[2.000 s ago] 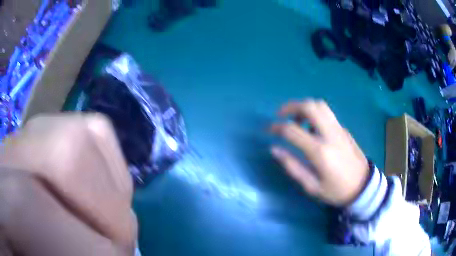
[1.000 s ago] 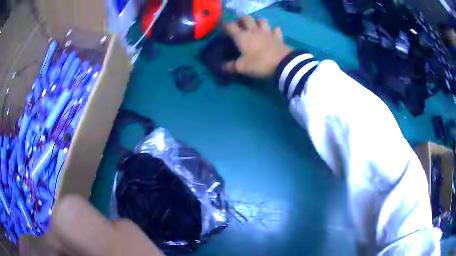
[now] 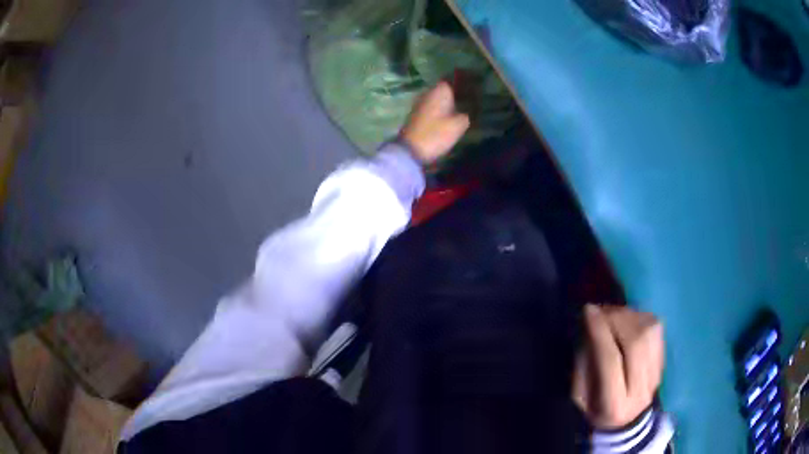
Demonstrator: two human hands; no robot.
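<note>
My left hand (image 3: 436,126) is blurred, off the bench over a crumpled green bag or sheet (image 3: 368,71). Its fingers are bunched; a dark red patch shows beside them, and I cannot tell whether it is held. My right hand (image 3: 621,363) is at the near edge of the teal tabletop (image 3: 701,195), fingers curled down, with nothing clearly visible in it. A shiny clear plastic bag with dark contents (image 3: 679,27) lies on the tabletop at the top right. A flat black piece (image 3: 770,49) lies beside it.
A row of black pieces with blue-white glints (image 3: 761,381) lies on the tabletop at the lower right. Grey floor (image 3: 195,160) fills the left. Brown cardboard boxes (image 3: 84,355) stand at the lower left. My dark-clothed lap (image 3: 470,328) is below the table edge.
The view has swung down from the bench to the floor and lap. My right hand has come back from the far tabletop to the near edge. My left hand is now over the green bag.
</note>
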